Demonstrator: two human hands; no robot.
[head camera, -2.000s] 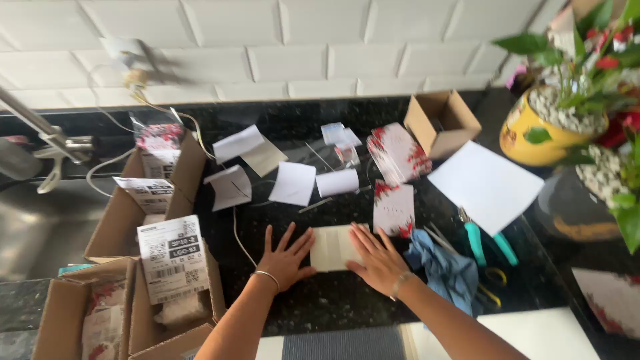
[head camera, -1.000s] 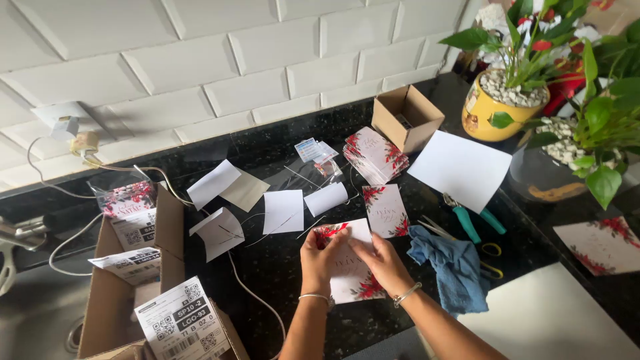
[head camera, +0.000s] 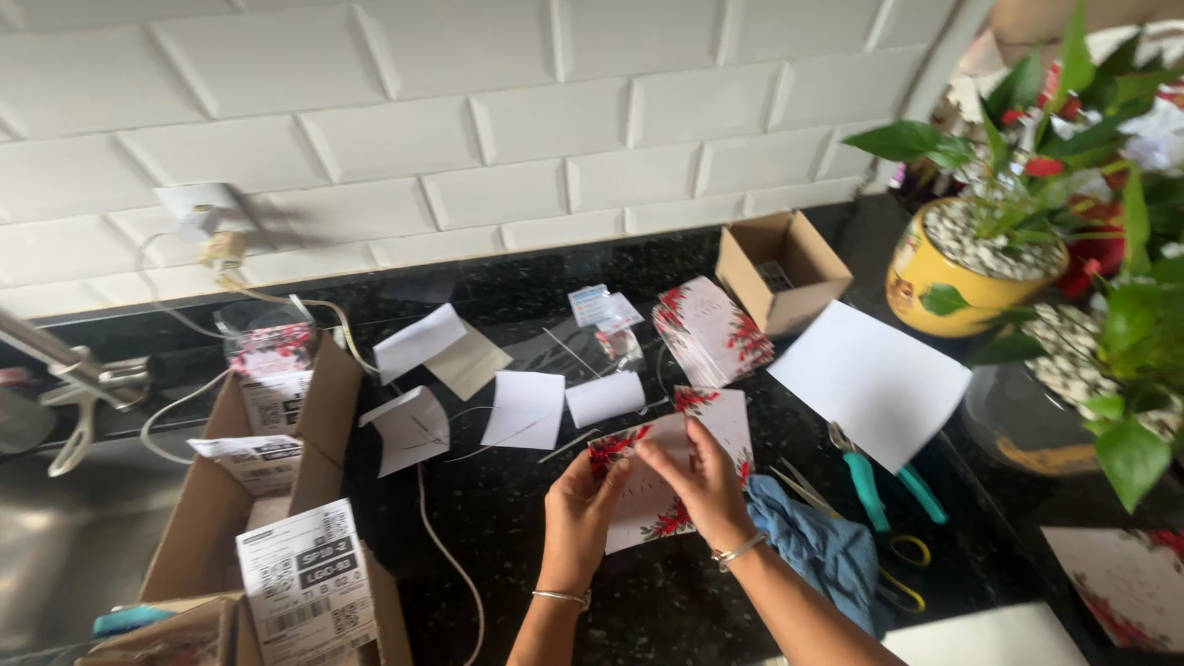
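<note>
My left hand (head camera: 580, 518) grips the left edge of a white card with red floral print (head camera: 647, 518), held just above the black granite counter. My right hand (head camera: 700, 481) has its thumb and fingers at the card's upper right edge; whether it pinches the card is hard to tell. A similar floral card (head camera: 731, 421) lies partly behind the right hand. Beyond it rests a stack of floral cards (head camera: 708, 333). White paper pieces (head camera: 524, 410) lie to the left, with thin strands across some of them. A crumpled blue cloth (head camera: 819, 555) is beside my right forearm.
Cardboard boxes (head camera: 328, 444) with labelled parcels stand at left by the sink (head camera: 55, 546). An open small box (head camera: 786, 273), a white sheet (head camera: 869, 384), teal-handled pliers (head camera: 865, 490), yellow-handled scissors (head camera: 902, 587) and a yellow plant pot (head camera: 971, 277) are at right. A cable (head camera: 453, 555) crosses the counter.
Two seconds ago both hands lay flat on a pale folded piece on the counter. Now they are raised at the floral card. The view has shifted.
</note>
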